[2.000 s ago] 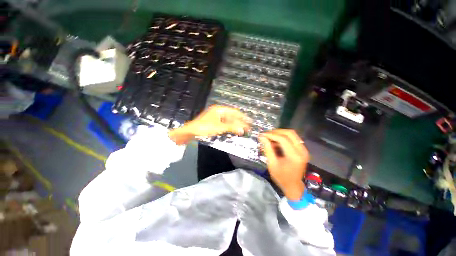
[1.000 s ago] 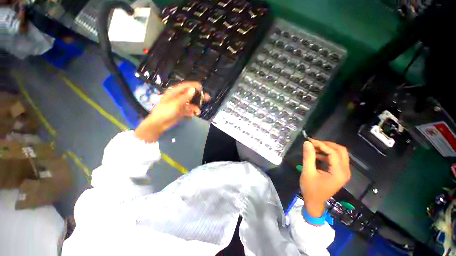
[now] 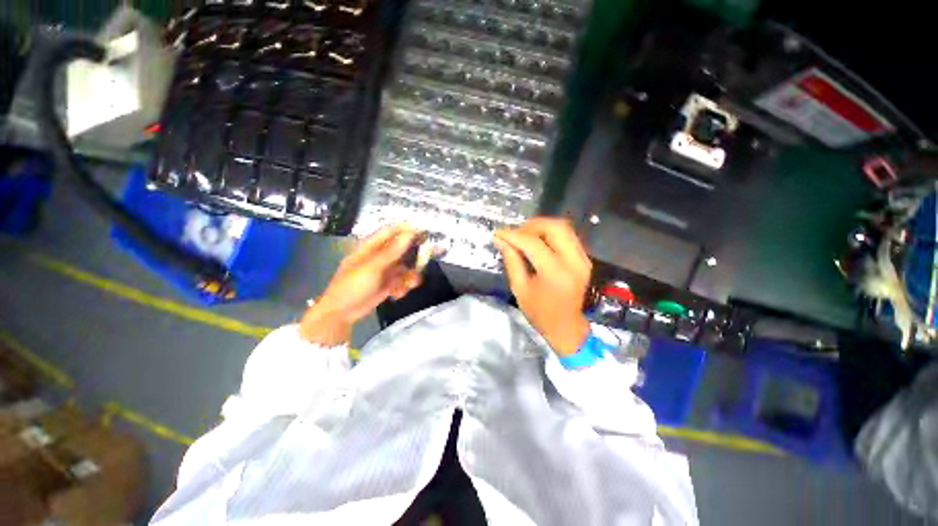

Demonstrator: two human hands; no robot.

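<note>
My left hand [image 3: 368,279] is in front of the near edge of the clear blister tray and holds a small dark and light module [image 3: 424,253] at its fingertips. My right hand [image 3: 550,275], with a blue band at the wrist, is just right of it, thumb and fingertips close together; whether they pinch a small part is too blurred to tell. The clear blister tray [image 3: 468,113] holds many close rows of small parts. The black blister tray [image 3: 269,128] lies to its left, with coppery pieces in its upper pockets.
The black machine with a silver-white fixture [image 3: 702,132] stands at right, with red [image 3: 617,294] and green [image 3: 671,308] buttons along its front. A white box [image 3: 108,92] with a black hose is at left. Blue bins [image 3: 211,241] sit below the bench edge.
The view has shifted. My left hand has moved right, from the black tray to the clear tray's near edge, still with the module. My right hand has come left, closer to it.
</note>
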